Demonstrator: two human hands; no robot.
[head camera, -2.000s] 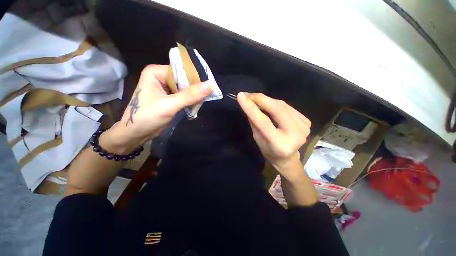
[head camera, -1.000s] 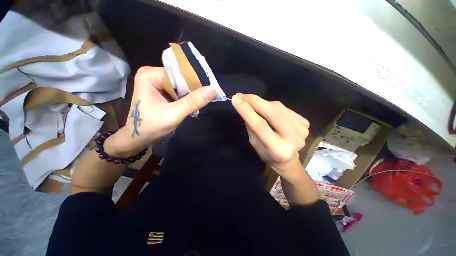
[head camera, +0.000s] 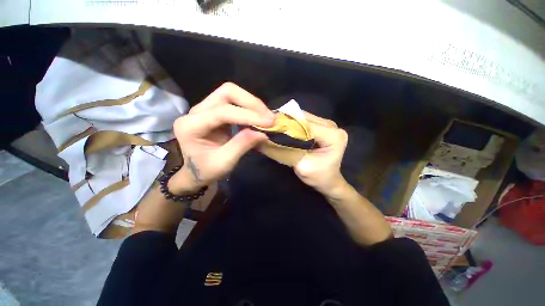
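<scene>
A small fabric piece (head camera: 290, 127) is held between both hands above the dark-clothed lap. It shows tan, a dark navy band and a white part sticking up at the top. My left hand (head camera: 224, 128) pinches its left end between thumb and fingers. My right hand (head camera: 322, 149) holds its right end, with the fingers partly behind the piece. No tool can be made out; the right fingertips are partly hidden.
White fabric with tan strips (head camera: 107, 128) hangs at the left. The white table (head camera: 358, 36) crosses the top. At the right are a cardboard box (head camera: 499, 173) with white scraps (head camera: 443, 194), a red-and-white printed box (head camera: 436, 239) and a red plastic bag (head camera: 523, 209).
My right hand has moved up to the piece and now grips it. The piece shows more tan and less white, and is tilted differently. The view has shifted, showing more table.
</scene>
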